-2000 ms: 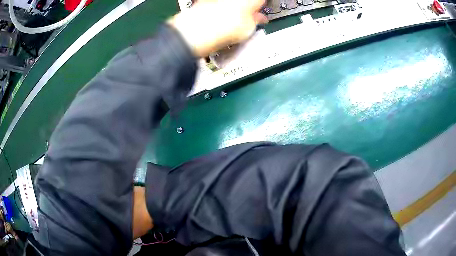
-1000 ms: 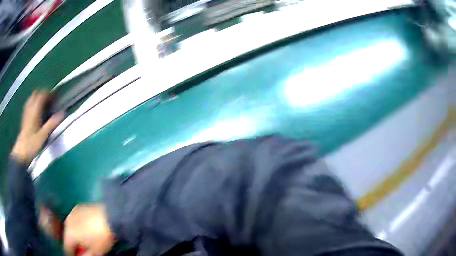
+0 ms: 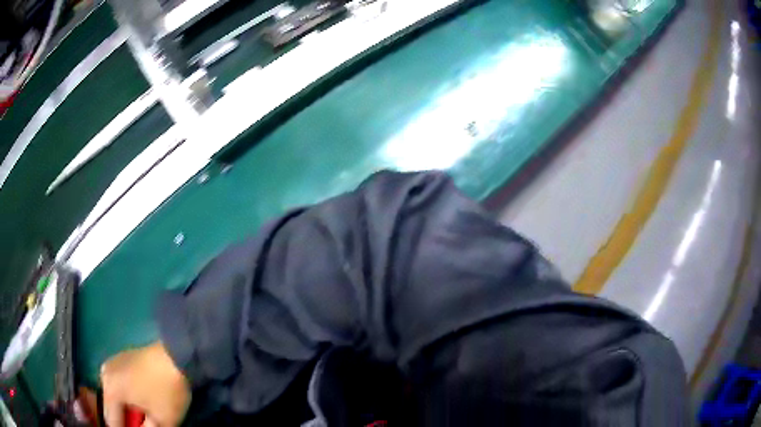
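Observation:
My right hand [image 3: 146, 385] is at the lower left, at the end of a dark grey sleeve. It is closed around a bright red handle [image 3: 133, 416], likely the test probe, cut off by the lower edge. Its tip is not visible. A long dark grey strip [image 3: 66, 334] lies just left of this hand, running up and down the picture. A blurred reddish-brown patch [image 3: 86, 404] shows between the strip's lower end and the hand; I cannot tell what it is. My left hand cannot be made out.
The white rail [image 3: 138, 204] runs along the far side of the glossy green bench [image 3: 284, 179]. A pale post [image 3: 158, 67] crosses it. Small shiny parts [image 3: 178, 238] lie on the bench. Yellow and green ends [image 3: 37, 292] show beyond the rail. A blue plastic object [image 3: 733, 399] is at lower right.
My left hand reached over the rail and has left clear view. The dark strip now lies beside my right hand, which still holds the red handle. The view has turned towards the floor at right.

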